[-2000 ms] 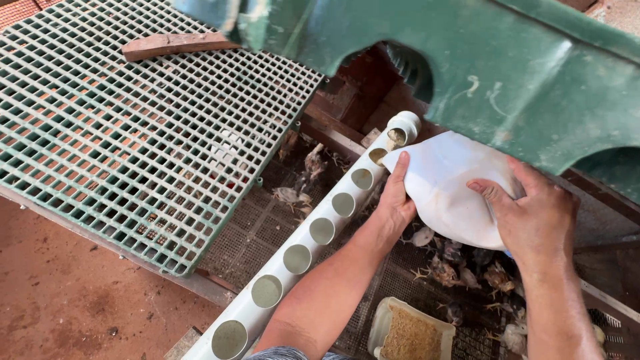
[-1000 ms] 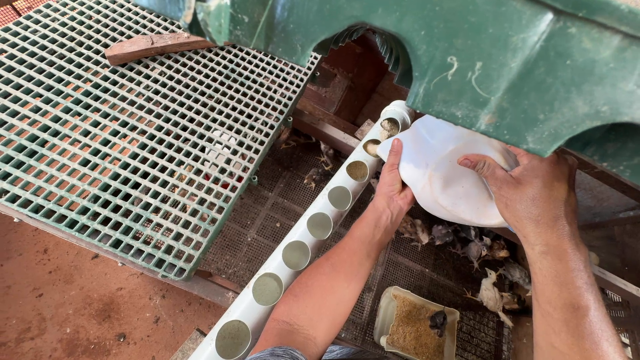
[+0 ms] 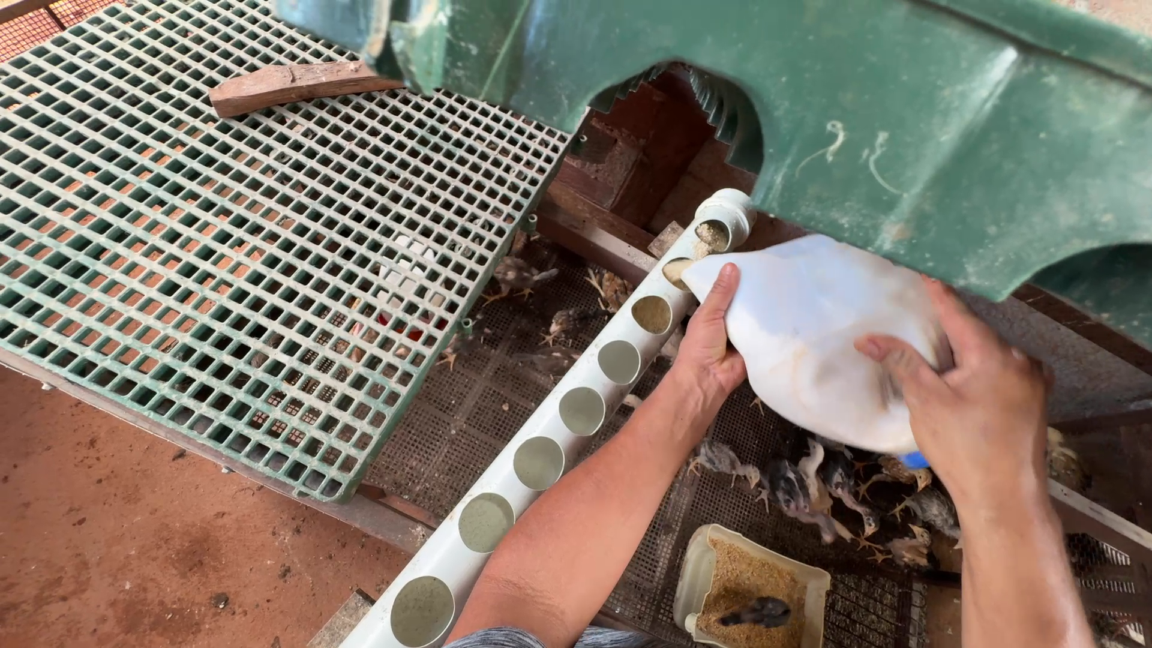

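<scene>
A white plastic jug [image 3: 810, 342] is tilted between my hands, its narrow end at the second hole of a white PVC pipe [image 3: 562, 382] with a row of round holes. My left hand [image 3: 711, 333] supports the jug near that end, thumb on top. My right hand [image 3: 976, 396] grips its wide end. Pale feed shows in the holes nearest the pipe's capped far end [image 3: 715, 232]. The pipe runs slanting beside my left forearm, over a mesh floor where several young chicks [image 3: 814, 481] stand.
Green plastic grating [image 3: 270, 225] with a wooden piece [image 3: 301, 85] on it lies at left. A large green plastic panel [image 3: 864, 117] with arched cutouts overhangs the pipe's far end. Below, a feed tray [image 3: 814, 589] holds ground feed and a dark chick [image 3: 758, 613].
The jug stays tilted at the pipe in both hands. A dark chick has come into the feed tray, which held none two seconds ago. Other chicks have shifted about.
</scene>
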